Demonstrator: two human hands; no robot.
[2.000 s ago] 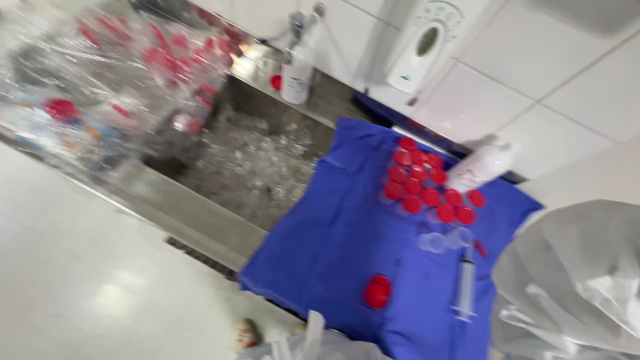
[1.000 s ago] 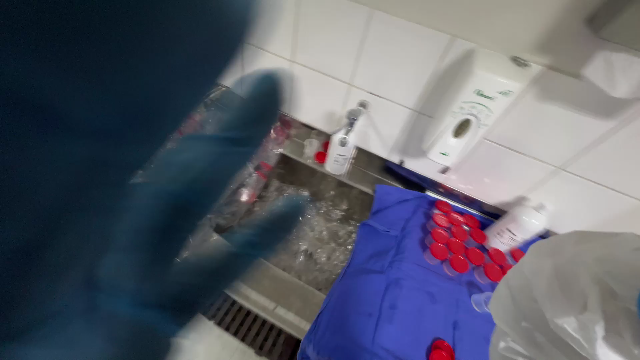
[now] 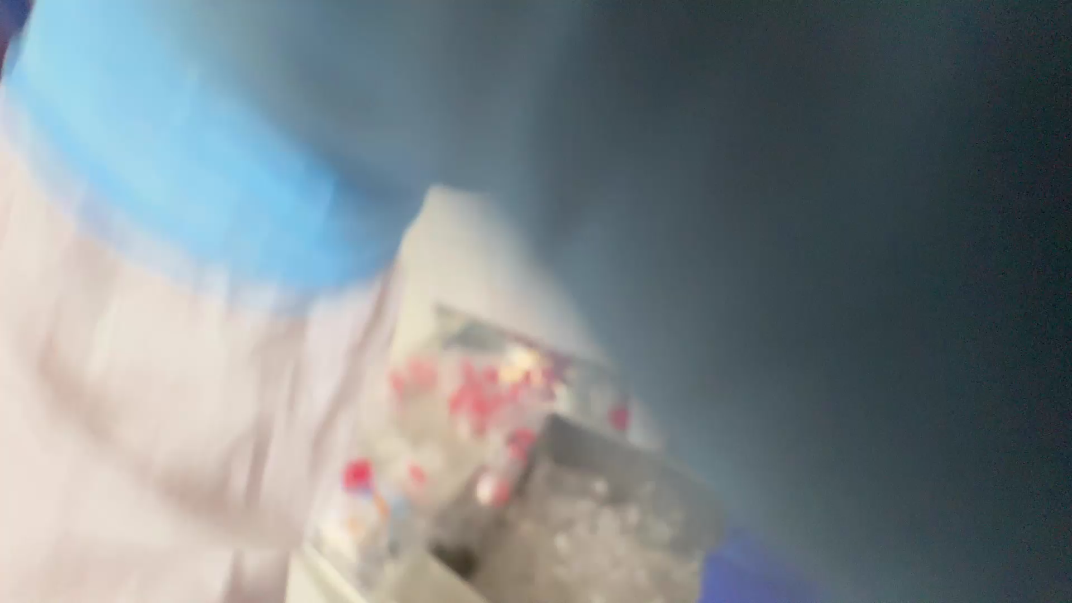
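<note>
A blue-gloved hand, most likely my left hand (image 3: pixel 502 109), is very close to the camera and heavily blurred. Its bright blue cuff lies over a white sleeve (image 3: pixel 151 402) at the left. The dark glove shape covers most of the top and right, and its fingers cannot be made out. Whether it holds anything cannot be seen. No right hand can be told apart. Below and behind the glove, clear plastic bags with red-capped items (image 3: pixel 486 398) lie beside a metal sink basin (image 3: pixel 620 477) holding clear, shiny material.
The corner of a blue cloth (image 3: pixel 745 569) shows to the right of the basin. A pale counter edge (image 3: pixel 335 578) runs along the bottom. The wall behind is mostly hidden by the glove.
The view has swung left, so the red-capped cups, white bottles and wall dispenser are out of sight. The gloved hand, absent two seconds ago, now covers much more of the picture.
</note>
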